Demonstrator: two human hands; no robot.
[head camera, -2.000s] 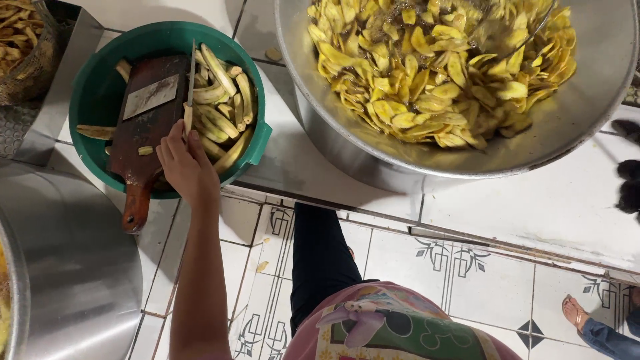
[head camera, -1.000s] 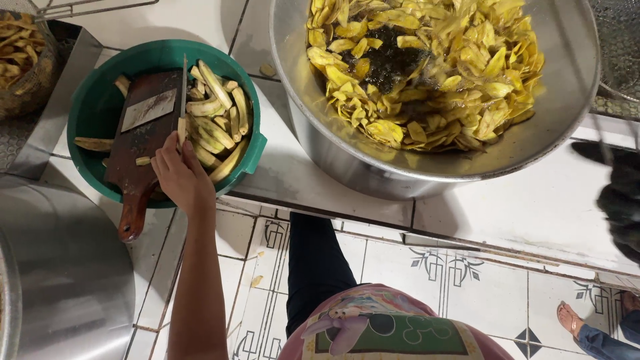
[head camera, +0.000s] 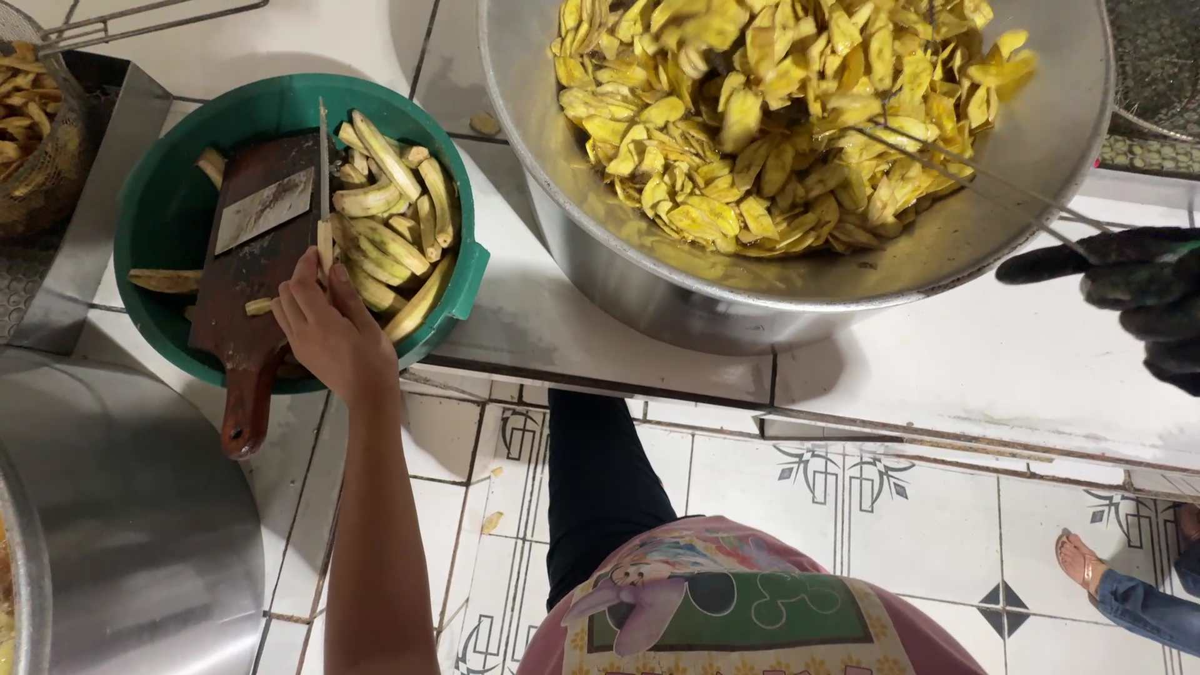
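Note:
My left hand (head camera: 333, 323) is closed around the light handle of a knife (head camera: 324, 178), whose blade points away along the right edge of a dark wooden paddle board (head camera: 248, 309). A metal plate (head camera: 264, 211) is set in the board. The board lies across a green plastic basin (head camera: 141, 234), its handle jutting over the near rim. Peeled green plantains (head camera: 380, 248) lie in the basin to the right of the board, with a few pieces at the left. A small plantain piece (head camera: 259, 307) is beside my fingers. My right hand is out of view.
A large metal pot (head camera: 647, 291) holds yellow plantain slices (head camera: 703, 211). A co-worker's dark gloved hand (head camera: 1134, 291) holds a wire-handled tool (head camera: 975, 173) in it. Another metal pot (head camera: 141, 506) stands lower left; a basket of fried pieces (head camera: 37, 187) sits upper left.
The co-worker's gloved hand has come further into view at the right, and the yellow slices have been stirred about. My left hand remains at the knife handle.

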